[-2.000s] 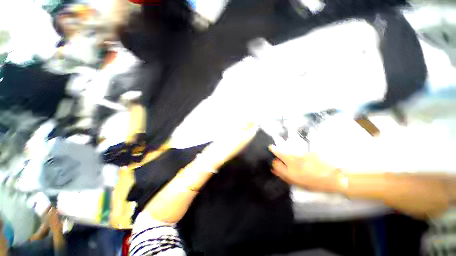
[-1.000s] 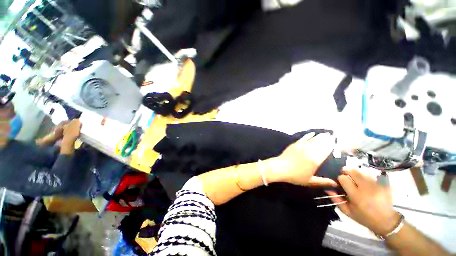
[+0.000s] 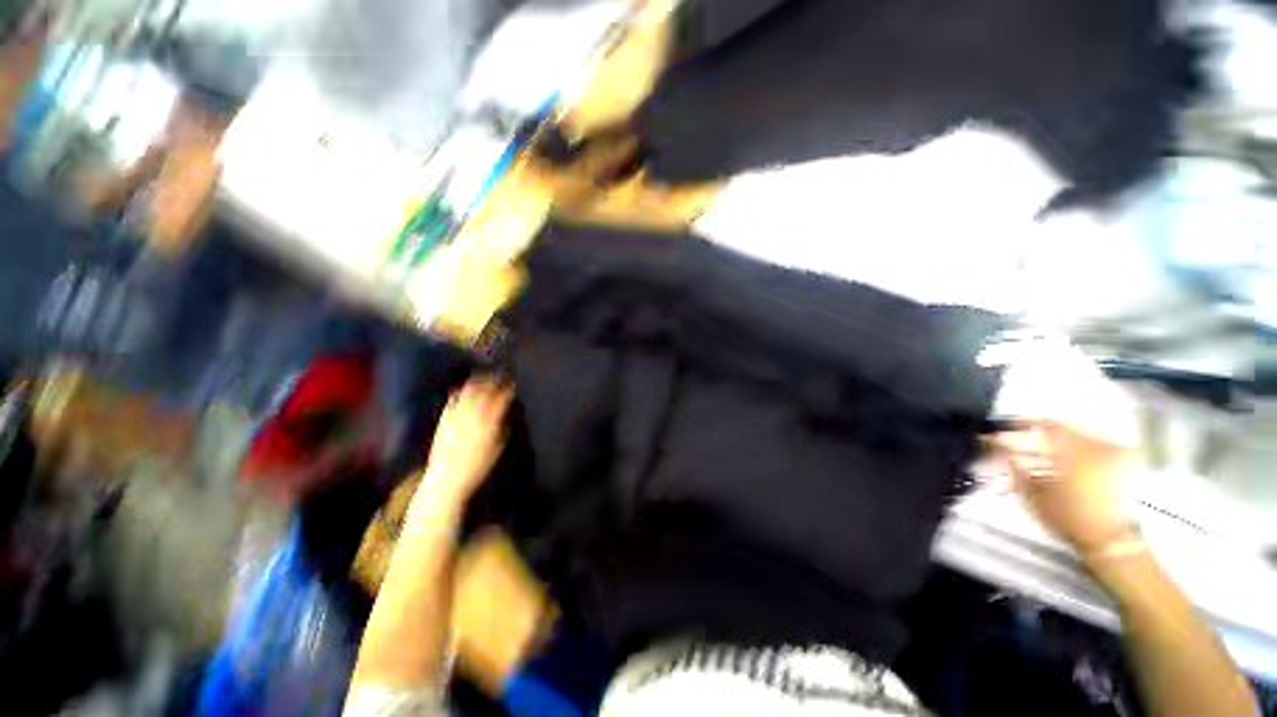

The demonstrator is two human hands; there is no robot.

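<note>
The frame is blurred. A wide black cloth [image 3: 784, 434] lies spread from the table's front edge over my lap. My left hand [image 3: 476, 420] is at the cloth's left edge, fingers closed on it. My right hand [image 3: 1067, 476] is at the cloth's right edge beside the needle area, fingertips on the cloth. Faint silvery streaks show at the right hand; I cannot tell their shape.
More black cloth [image 3: 924, 77] lies behind on the white table [image 3: 896, 224]. Tan cardboard [image 3: 483, 266] and green items [image 3: 417, 235] are at the table's left. A person's hand [image 3: 182, 182] is at upper left. Red and bright blue things [image 3: 280, 630] are low at left.
My left hand has moved from the needle area, left and down, to the cloth's far left edge. The cloth is spread wider between my hands. The view has shifted and blurred.
</note>
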